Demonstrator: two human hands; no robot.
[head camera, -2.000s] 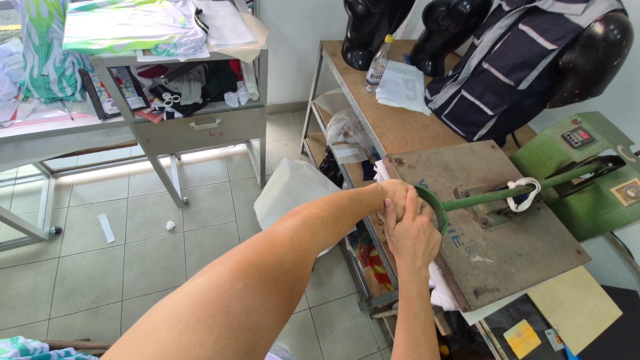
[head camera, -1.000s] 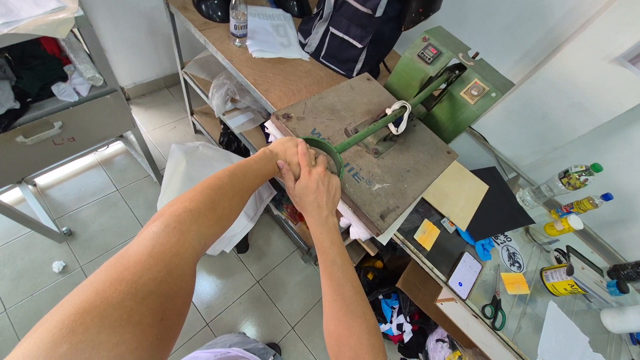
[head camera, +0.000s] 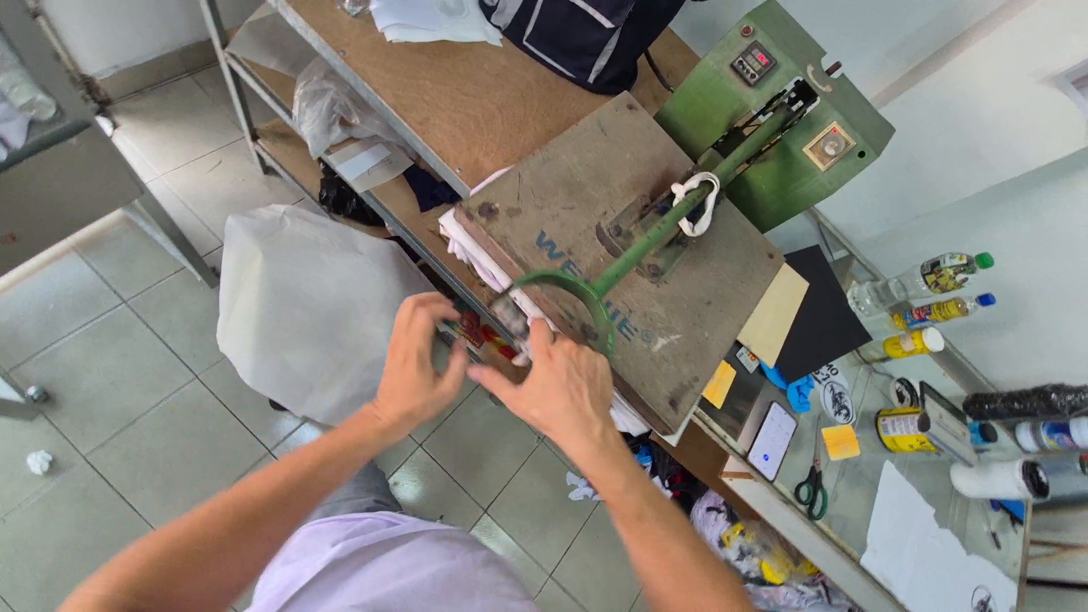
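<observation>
The heat press's flat metal upper platen (head camera: 629, 246) lies over light fabric (head camera: 476, 255) that sticks out along its front edge. Its green lever (head camera: 654, 238) ends in a curved handle (head camera: 595, 297) above the platen's front edge, with a white cloth loop (head camera: 697, 204) tied round the bar. My left hand (head camera: 421, 361) is in the air left of the handle, fingers apart and holding nothing. My right hand (head camera: 552, 378) is just below the handle, thumb spread towards my left hand; whether its fingertips touch the handle I cannot tell.
Behind the platen stands the green control housing (head camera: 773, 110). A white sheet-like cover (head camera: 314, 314) hangs at the left, beside the wooden bench (head camera: 450, 93). On the glass-topped table (head camera: 858, 493) at right are a phone (head camera: 772, 440), scissors (head camera: 813, 489), bottles (head camera: 939, 272) and a torn white sheet (head camera: 926, 544).
Both hands were together on the green handle; they have come apart, and my left hand has let go and moved away from it. The view has shifted towards the press and the right-hand table.
</observation>
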